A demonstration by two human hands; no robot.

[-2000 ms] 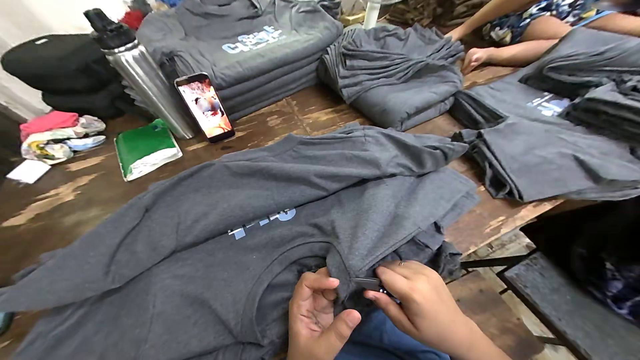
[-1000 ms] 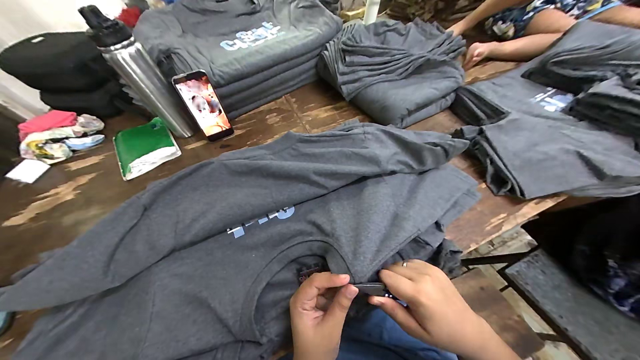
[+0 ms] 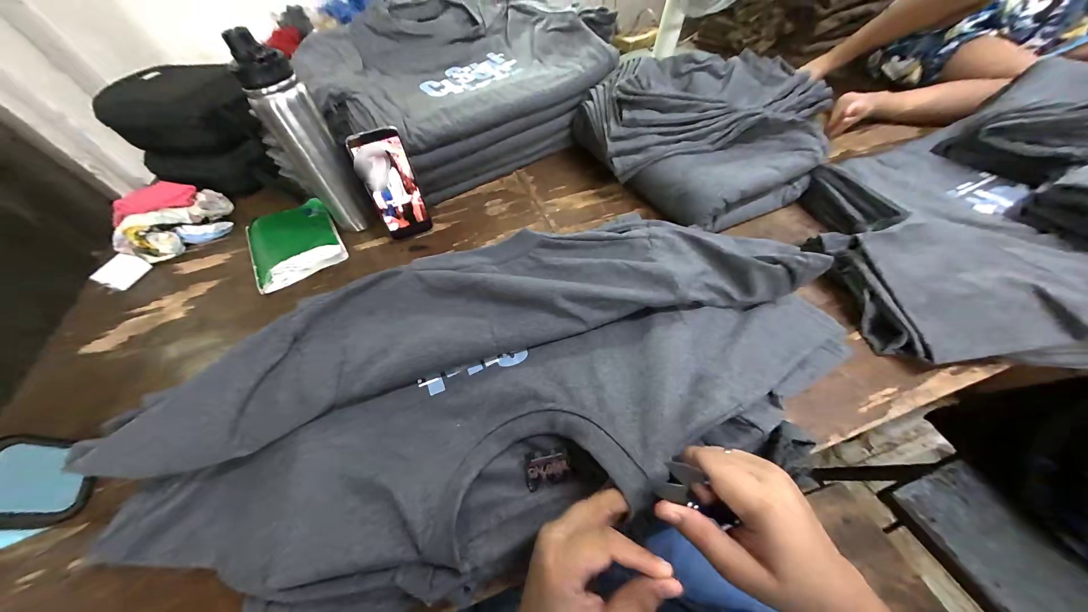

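A grey T-shirt (image 3: pixel 365 459) with a light print lies across the table, its round neckline toward me and a small dark neck label (image 3: pixel 546 467) inside. My right hand (image 3: pixel 756 527) holds a small pair of metal thread snips (image 3: pixel 677 483) at the right side of the neckline, blades pointing left. My left hand (image 3: pixel 595 557) is at the neckband, thumb and forefinger on the near side; whether it pinches the fabric is partly hidden.
Behind the shirt stand a steel bottle (image 3: pixel 310 144), a lit phone (image 3: pixel 389 183) and a green packet (image 3: pixel 295 245). Folded grey shirts (image 3: pixel 510 127) are stacked at the back, with more garments (image 3: pixel 977 280) at right. Another person's hand (image 3: pixel 850 110) rests near the back pile. A dark bench (image 3: pixel 986 527) stands lower right.
My left hand has moved down and away from the snips, which it was near a second ago. The neckline has opened wider, showing the label more fully.
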